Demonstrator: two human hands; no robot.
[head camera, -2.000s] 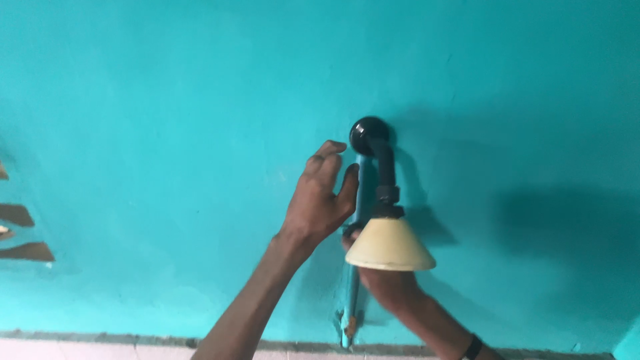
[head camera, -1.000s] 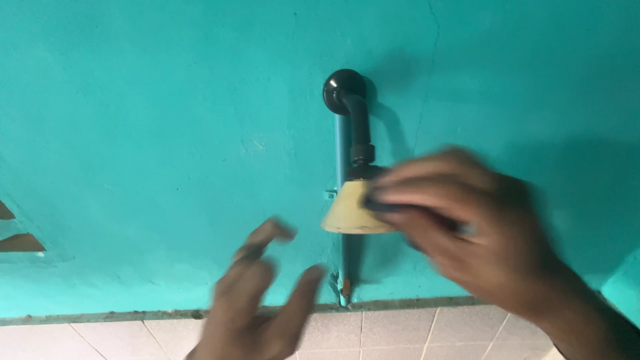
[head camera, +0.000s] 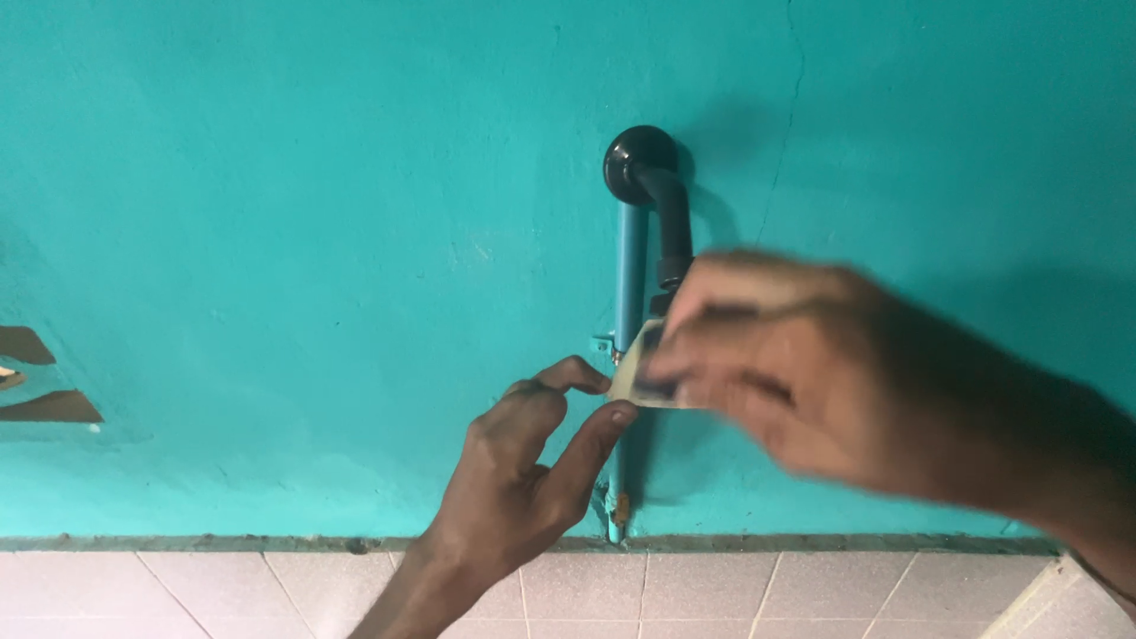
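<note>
A cream cone-shaped shower head (head camera: 627, 377) hangs from a black bent arm (head camera: 674, 217), which comes out of a round black wall flange (head camera: 639, 166). My left hand (head camera: 532, 461) pinches the lower left rim of the cone between thumb and index finger. My right hand (head camera: 781, 382), blurred, presses a small dark item (head camera: 655, 377) against the cone's side; what that item is cannot be told. Much of the cone is hidden behind the right hand's fingers.
A blue pipe (head camera: 631, 275) runs down the turquoise wall (head camera: 355, 222) behind the arm, held by a small clamp (head camera: 603, 343). Pink tiles (head camera: 710, 590) lie below a rough ledge (head camera: 293, 544). Openings with brown edges (head camera: 58, 406) are at the far left.
My left hand has moved up from below and now grips the cone's rim. Two seconds ago my right hand was behind the cone; now it is in front, on its side.
</note>
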